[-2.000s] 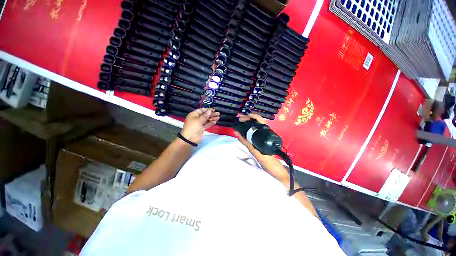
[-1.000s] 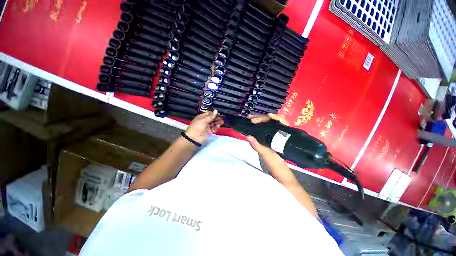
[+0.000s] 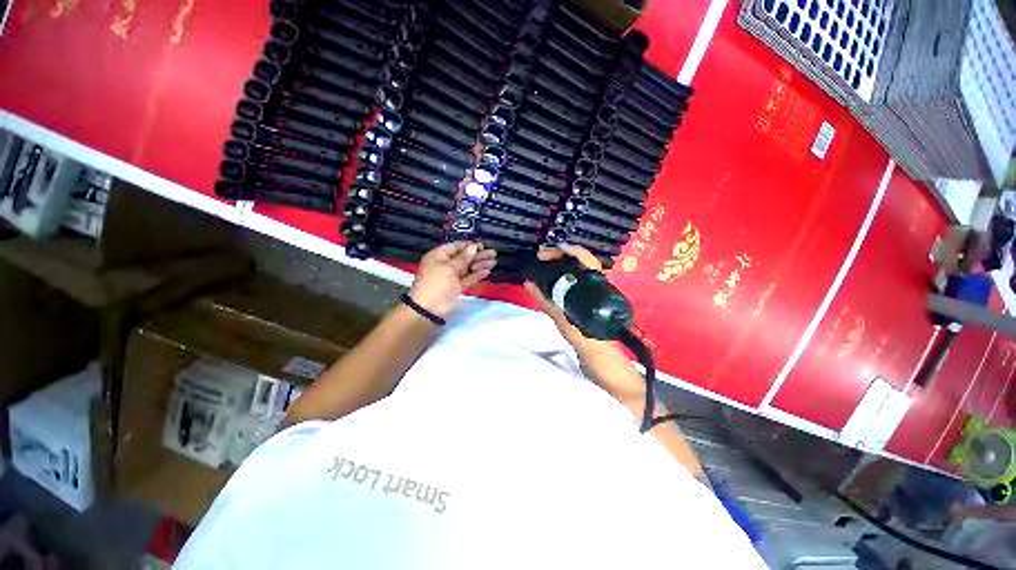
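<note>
Slim black handles (image 3: 429, 161) lie side by side in several rows on the red sheet, with shiny round fittings along their ends. My left hand (image 3: 448, 275) is at the near edge of the rows, its thumb and fingertips drawn together; whether a small part is between them is too small to tell. My right hand (image 3: 582, 259) holds the dark corded electric screwdriver (image 3: 593, 304), just right of my left hand. The screwdriver's rear and cord face the camera; its nose and tip are hidden.
The red printed sheet (image 3: 769, 239) has white seams. Perforated grey-white trays (image 3: 919, 95) are stacked at the far right. An open brown carton (image 3: 167, 390) with white packets is below the bench edge at left. A green fan (image 3: 987, 454) is at the far right.
One second ago the screwdriver lay stretched out to the right, its nose towards my left hand; now it is tipped up and closer in. My left hand has shifted slightly.
</note>
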